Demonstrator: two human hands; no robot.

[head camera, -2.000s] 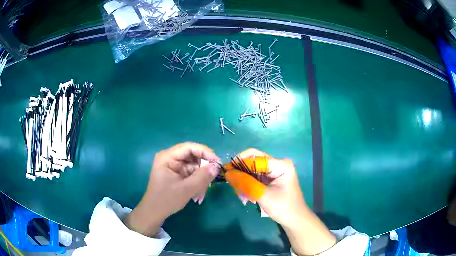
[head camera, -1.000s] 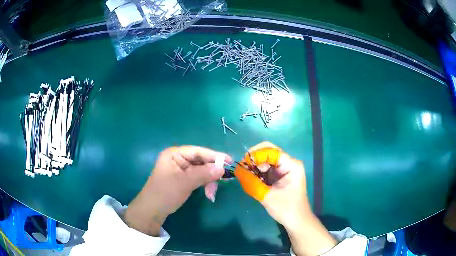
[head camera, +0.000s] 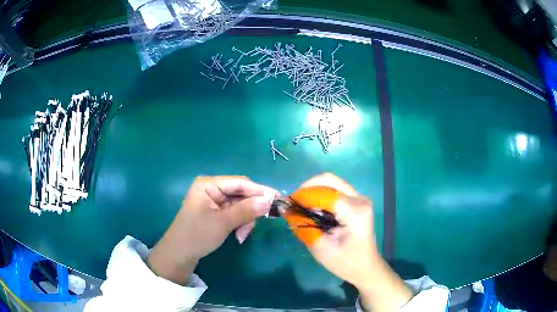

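My left hand (head camera: 223, 213) pinches a small white connector housing (head camera: 269, 201) between thumb and forefinger, mostly covered by the fingers. My right hand (head camera: 339, 228), with orange finger cots (head camera: 308, 230) on thumb and forefinger, grips a bunch of thin black lead wires (head camera: 317, 214). The wires fan out across the orange cots. The fingertips of both hands nearly meet at the housing. Whether wire ends sit in the housing is too small to tell.
A harness pile (head camera: 61, 155) lies at the left. Loose grey pin-like pieces (head camera: 305, 73) lie top centre, with a few nearer my hands (head camera: 278, 150). A clear plastic bag (head camera: 177, 24) rests over the dark rail (head camera: 415, 50). A dark stripe (head camera: 386, 152) crosses the green surface.
My right hand has turned, so the orange cots and black wires show more broadly. The housing has shifted slightly right with my left fingertips since the earliest frame. The piles look unchanged.
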